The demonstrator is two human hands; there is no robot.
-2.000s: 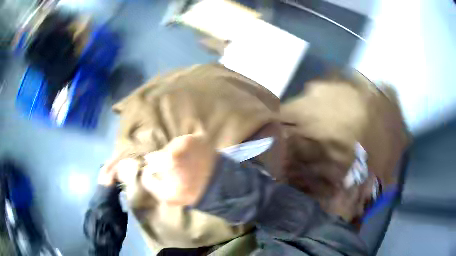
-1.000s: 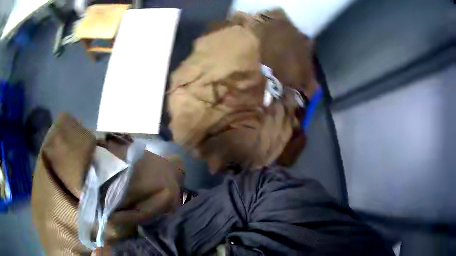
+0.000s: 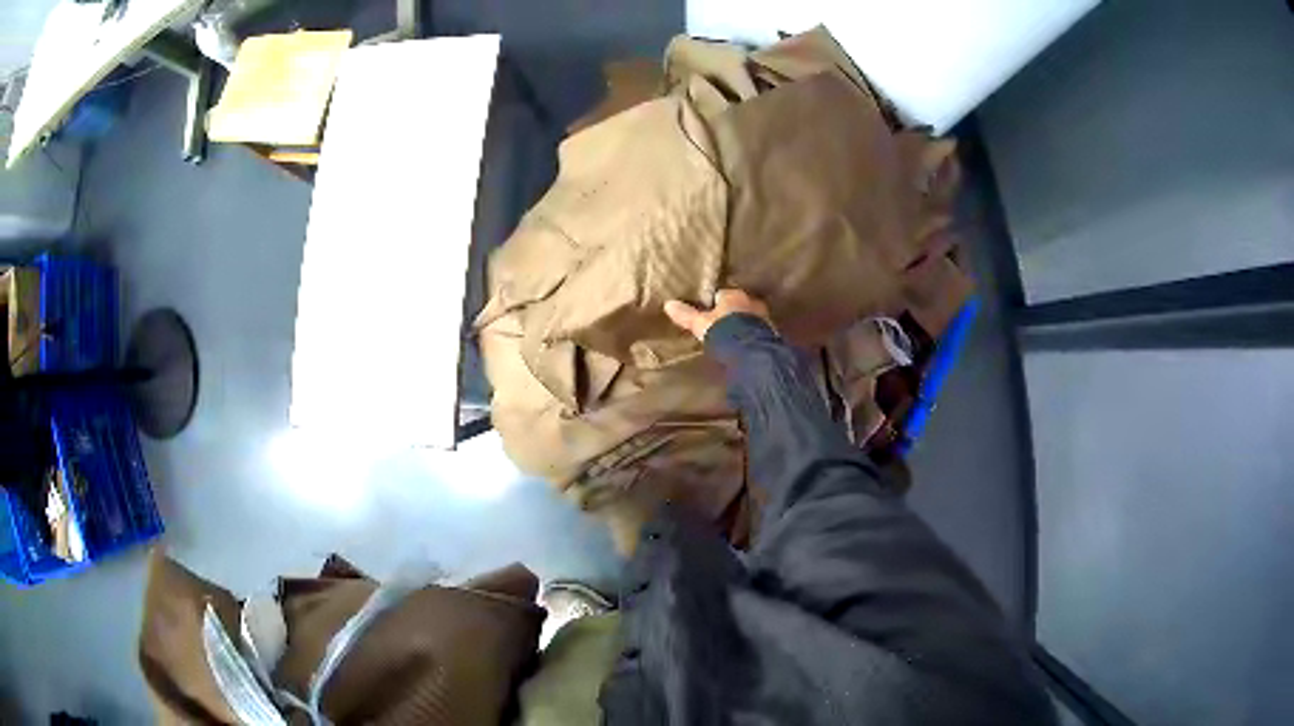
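A large heap of brown fabric [image 3: 837,185] fills the upper middle, with a pale tie strip [image 3: 894,338] at its lower right. My right hand [image 3: 720,308], bare with a dark sleeve, lies against the front of the heap. Whether its fingers grip the cloth is unclear. A second brown fabric bundle [image 3: 412,645] lies at the bottom left, with pale tie strips [image 3: 345,638] across it. My left hand is not in view.
A blue crate edge [image 3: 942,372] shows right of the heap. A white table [image 3: 390,234] and small wooden stool [image 3: 284,88] stand left of it. Blue crates [image 3: 107,475] and a round dark base [image 3: 163,373] are far left. A grey panel [image 3: 1164,482] is at right.
The tied bundle, held in both hands two seconds ago, now lies lower in the picture at bottom left. My right hand has moved onto the other heap, whose cloth is more spread.
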